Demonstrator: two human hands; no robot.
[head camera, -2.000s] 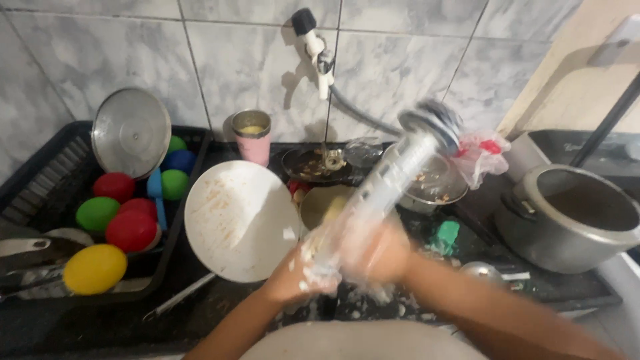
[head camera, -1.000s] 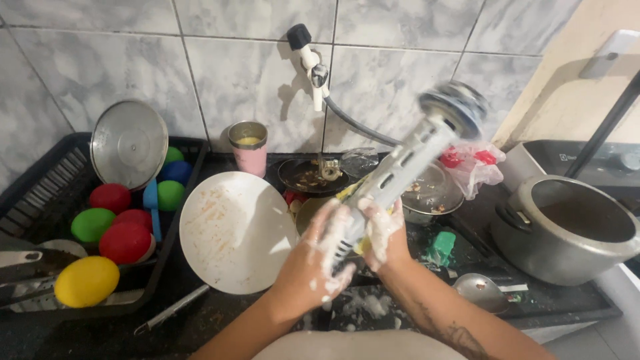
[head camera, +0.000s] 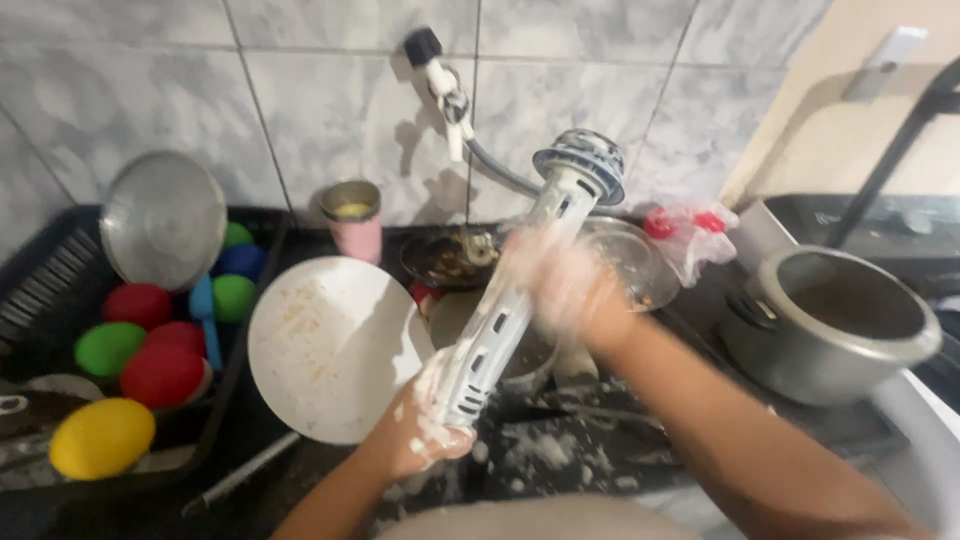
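Observation:
A long grey-white slotted tube (head camera: 499, 322) with a wide round ribbed end at its top leans up and to the right above the sink area. My left hand (head camera: 431, 420), coated in white suds, grips its lower end. Around the middle of the tube is my right hand (head camera: 574, 281), soapy and motion-blurred; its fingers touch the tube, and whether it holds a sponge cannot be made out. Close by on the left rests a white plate or shallow bowl (head camera: 337, 349) with food residue. Suds lie on the dark surface below my hands.
A black dish rack (head camera: 202, 442) at left holds coloured round items and a metal lid (head camera: 163, 221). Behind stand a pink cup (head camera: 356, 232), a small dark pan (head camera: 442, 262), a glass lid (head camera: 630, 262) and a plastic bag (head camera: 697, 240). A large metal pot (head camera: 817, 360) is at right; a tap (head camera: 454, 105) projects above.
My right hand has moved up the tube from near the lower end, while my left hand grips the lower end. The tube stands more steeply than a second ago.

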